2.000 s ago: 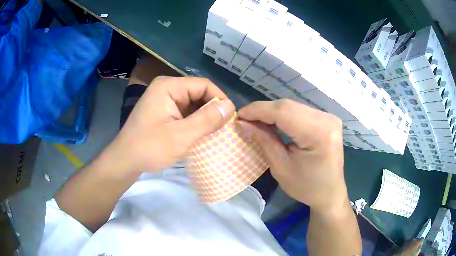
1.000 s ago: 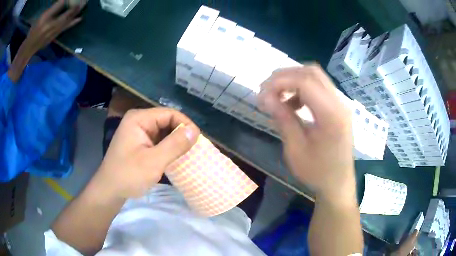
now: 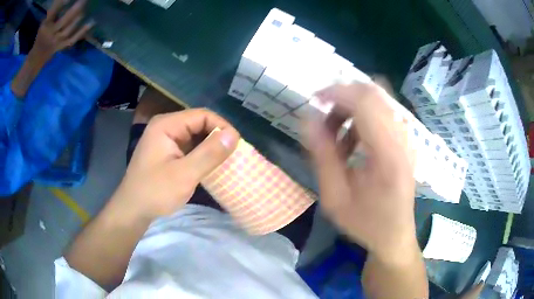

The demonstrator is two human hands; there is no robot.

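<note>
My left hand [image 3: 175,163] holds the sticker sheet [image 3: 260,190] between thumb and fingers. The sheet has rows of pink-orange dots and hangs curved in front of my body. My right hand [image 3: 366,169] is blurred, raised over the middle of the row of boxes [image 3: 304,67]; its fingers are bent over the box tops. Whether a round sticker is between its fingertips cannot be seen. The boxes are white, side by side, with stepped ends and small printed labels.
Stacked boxes [image 3: 477,122] stand behind the row at the right. A printed label sheet [image 3: 451,238] lies curled on the bench [image 3: 211,41]. Another person's hand [image 3: 58,29] and blue smock are at the upper left. More white boxes [image 3: 503,271] show at the lower right.
My right hand has left the sticker sheet and moved up over the row of boxes. My left hand has kept the sheet. Another person's hand has come into view at the upper left.
</note>
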